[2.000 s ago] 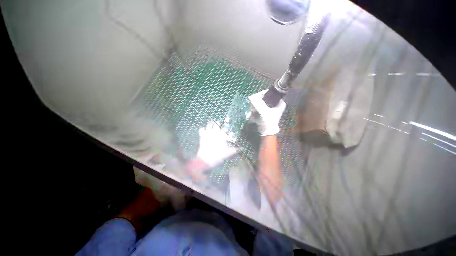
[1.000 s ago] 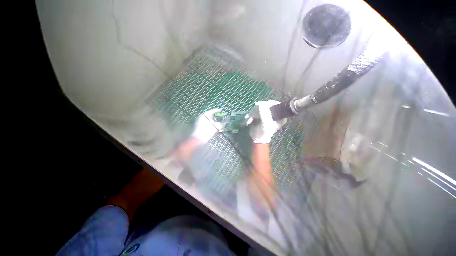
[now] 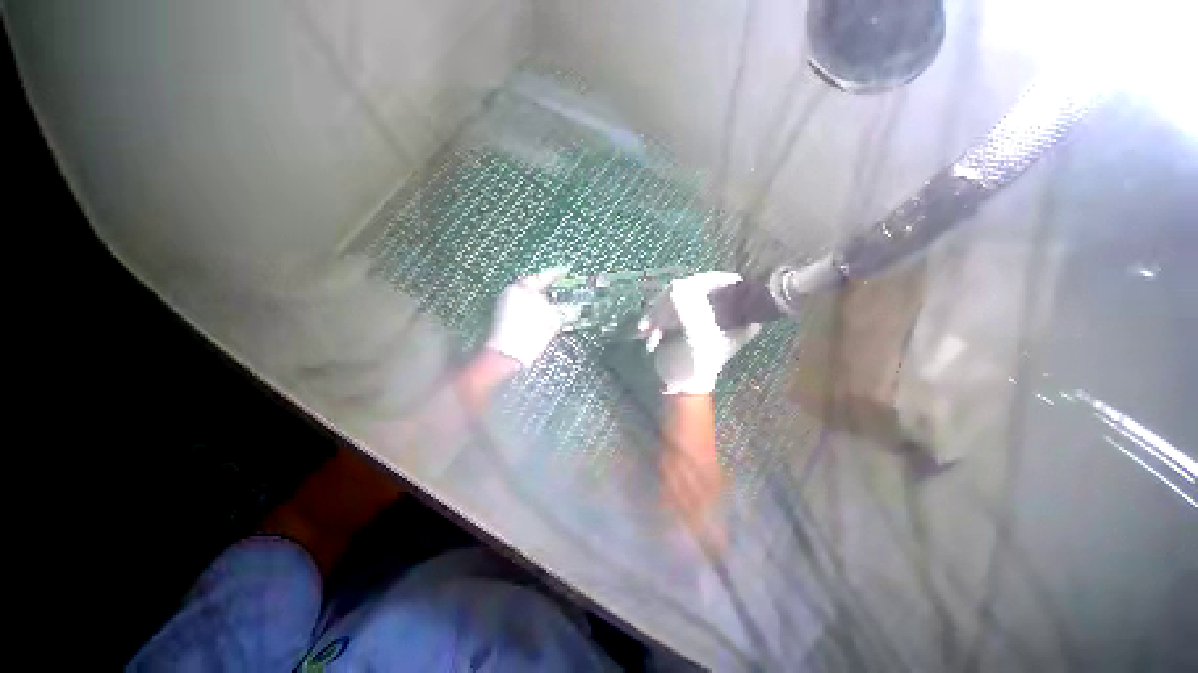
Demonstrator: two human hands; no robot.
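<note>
My left hand (image 3: 528,318), in a white glove, holds the left end of a narrow green circuit board (image 3: 607,302) above the perforated green grate (image 3: 486,197). My right hand (image 3: 700,329), also white-gloved, is closed around the dark nozzle (image 3: 746,305). The nozzle's tip is hidden by my right hand and lies close to the board's right end. A pale metal collar joins it to the thick dark speckled hose (image 3: 920,217), which runs to the upper right. Glare and window reflections blur the board's details and my fingers.
A large viewing window with streaks and glare lies between me and my hands. A round dark port (image 3: 876,40) is on the back wall. A tan cardboard piece (image 3: 854,348) stands right of the grate, with a pale crumpled item (image 3: 939,381) beside it. The cabinet's pale walls surround the grate.
Two seconds ago my left hand was lower, over the grate; it has risen and now holds the board level with my right hand. The hose has swung lower to the right. The camera view has shifted.
</note>
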